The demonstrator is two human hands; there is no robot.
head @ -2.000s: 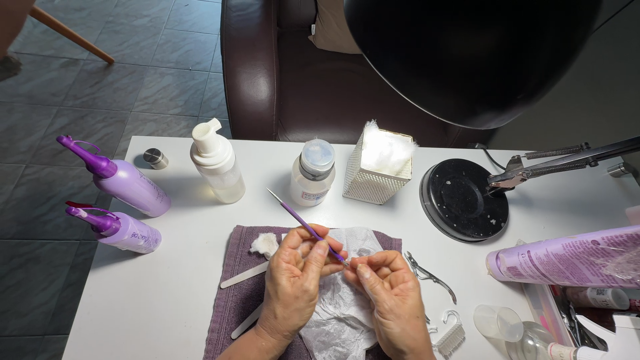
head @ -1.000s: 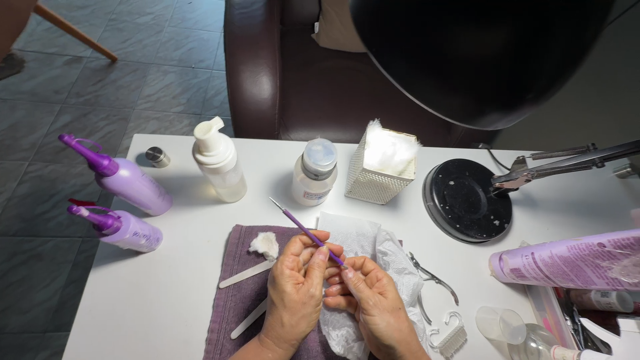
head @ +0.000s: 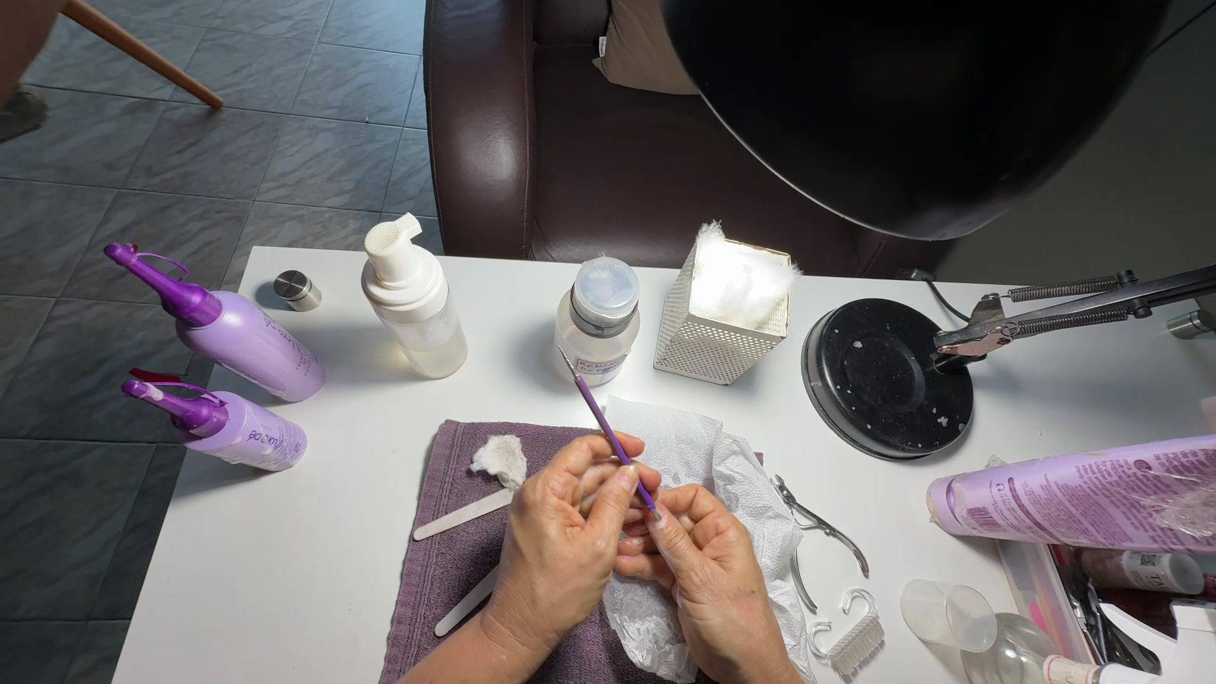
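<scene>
A slim purple manicure tool with metal ends [head: 605, 418] slants between my hands. My left hand [head: 575, 537] grips its shaft between thumb and fingers. The thumb and fingertips of my right hand [head: 698, 565] pinch its lower end. Under both hands lie a purple towel [head: 432, 570] and crumpled white tissue paper [head: 750, 484]. A tuft of cotton [head: 501, 460] rests on the towel beside two nail files, one above [head: 463, 515] and one lower [head: 466, 601]. Metal cuticle nippers [head: 825, 527] and a white nail brush [head: 852, 642] lie right of the tissue.
Purple bottles [head: 252, 342], a foam pump bottle [head: 413, 304], a pump-top bottle [head: 597, 323] and a cotton holder [head: 722, 313] stand behind. A black lamp base [head: 888, 380] is at right, its shade [head: 912, 95] overhead. A large purple tube [head: 1073, 494] lies nearer me.
The purple tool has become steeper, and its upper tip has moved right and now overlaps the pump-top bottle. My left hand still holds it, and my right fingertips remain at its lower end.
</scene>
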